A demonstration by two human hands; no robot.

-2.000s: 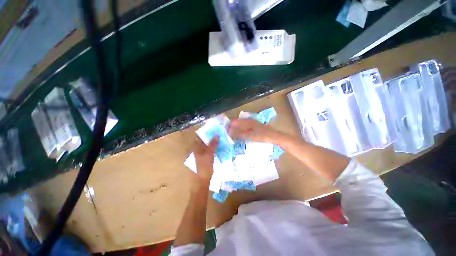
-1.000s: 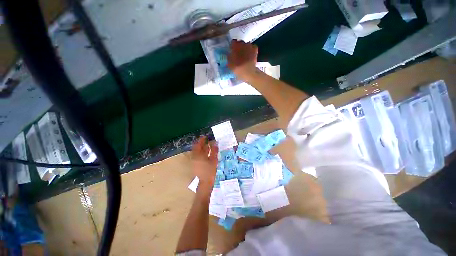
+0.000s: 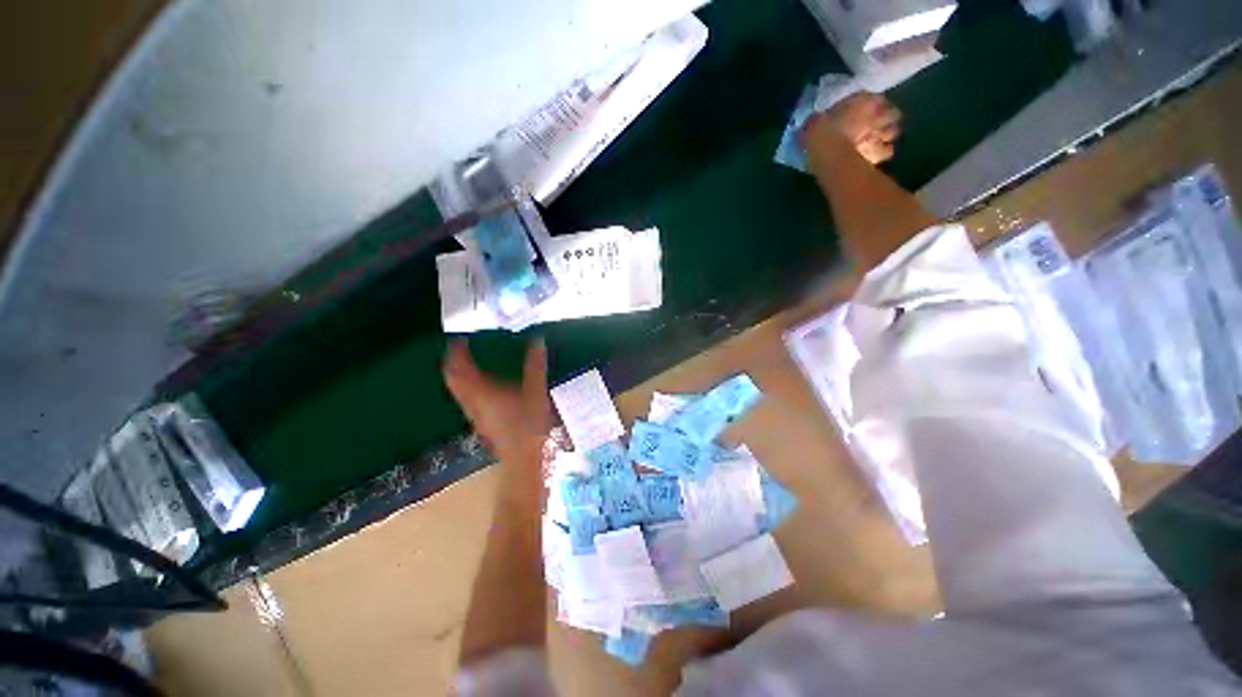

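My right hand point(image 3: 855, 130) is at the top right over the green belt, its fingers on a blue sachet point(image 3: 794, 134) and white paper; the grip is partly hidden. My left hand point(image 3: 501, 398) is at the belt's near edge with thumb and finger apart, empty, just below a white retail carton point(image 3: 606, 272). A clear blister tray point(image 3: 542, 289) lies across that carton with a blue sachet point(image 3: 504, 249) on it. A pile of blue sachets point(image 3: 663, 447) and white leaflets point(image 3: 746, 569) lies on the cardboard-covered bench in front of me.
Empty clear trays point(image 3: 1151, 341) overlap on the bench at right, partly behind my right sleeve. Another carton point(image 3: 620, 109) lies slanted on the belt beyond. More cartons point(image 3: 143, 493) lie at far left. A grey guide bar point(image 3: 1049, 136) crosses at right. Black cables point(image 3: 82, 511) hang at lower left.
My right hand has moved from the tray to the papers at the upper right. My left hand has moved from the pile up to the belt edge. The view has shifted.
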